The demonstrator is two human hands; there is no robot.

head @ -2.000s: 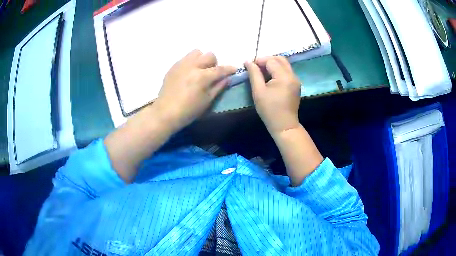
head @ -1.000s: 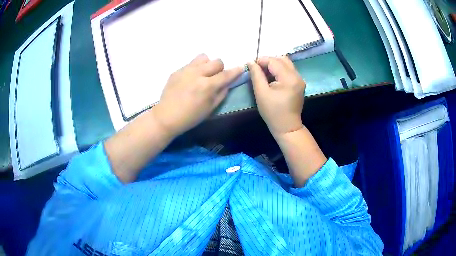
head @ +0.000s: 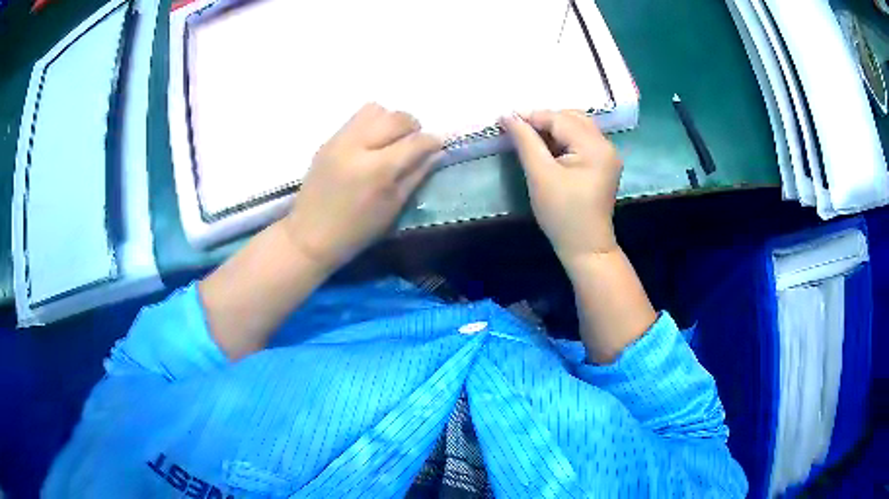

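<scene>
A white panel (head: 390, 68) with a thin black border lies flat in front of me. My left hand (head: 361, 175) rests at the panel's near edge, its thumb and fingertips together on the border; the fingers hide what lies under them. My right hand (head: 575, 180) is farther right along the same edge, thumb and index finger pinched at the border. A thin line, likely the adhesive tape (head: 564, 23), shows faintly over the panel's upper right; its link to my right fingertips is too faint to see. The dark border runs between both hands.
A black pen-like tool (head: 694, 134) and a small black piece (head: 692, 177) lie right of the panel. Stacked white sheets (head: 829, 107) are at the right, above a blue bin (head: 860, 331) with white contents. Another black-bordered panel (head: 73, 166) lies at the left.
My right hand has moved right along the near edge, away from my left hand, opening a gap. The panel has shifted slightly left. The tape line, clear and upright before, is now faint.
</scene>
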